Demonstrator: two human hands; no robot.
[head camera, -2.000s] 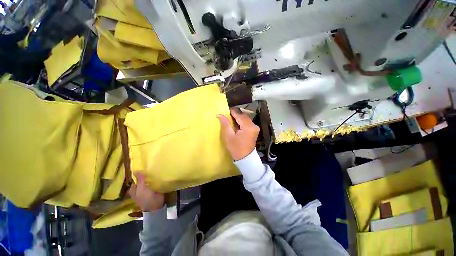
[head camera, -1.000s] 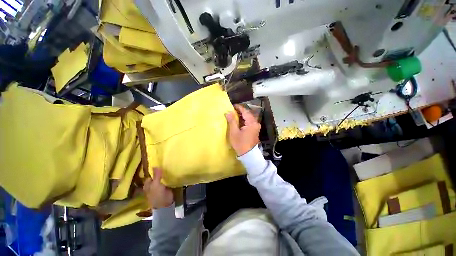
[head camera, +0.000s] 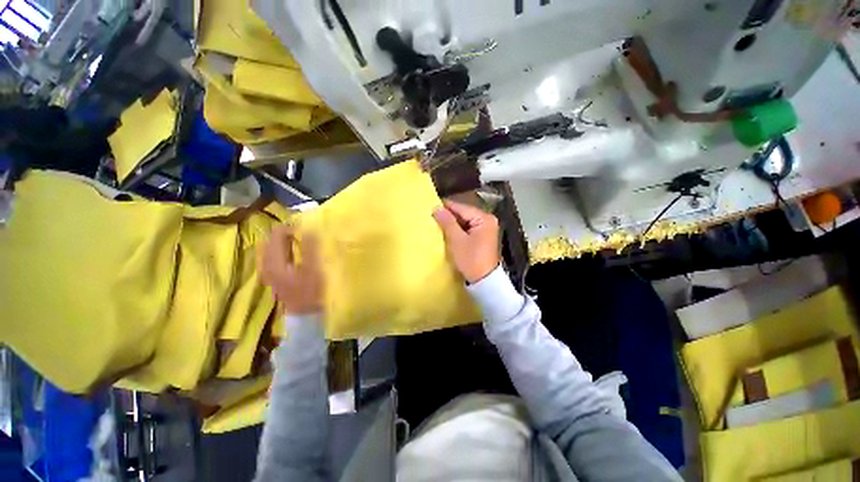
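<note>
A yellow panel (head camera: 382, 249) hangs from the needle area (head camera: 424, 155) of the white sewing machine (head camera: 585, 47), its upper corner at the needle. My right hand (head camera: 474, 240) pinches the panel's right edge just below the needle. My left hand (head camera: 292, 268) is blurred and lies at the panel's left edge, fingers pointing up; whether it grips the panel cannot be told. The pale cylinder arm (head camera: 556, 155) stands to the right of the panel's upper corner.
A draped yellow pile (head camera: 94, 273) is at left, close to my left hand. A second yellow stack (head camera: 264, 85) is above it. Yellow pieces with brown bands (head camera: 783, 377) lie at lower right. A green cylinder (head camera: 764, 123) and dark loops (head camera: 775, 160) are by the machine's right side.
My left hand has moved up along the panel's left side from the lower left corner. The brown edge seen there before no longer shows clearly. My right hand still holds the right edge.
</note>
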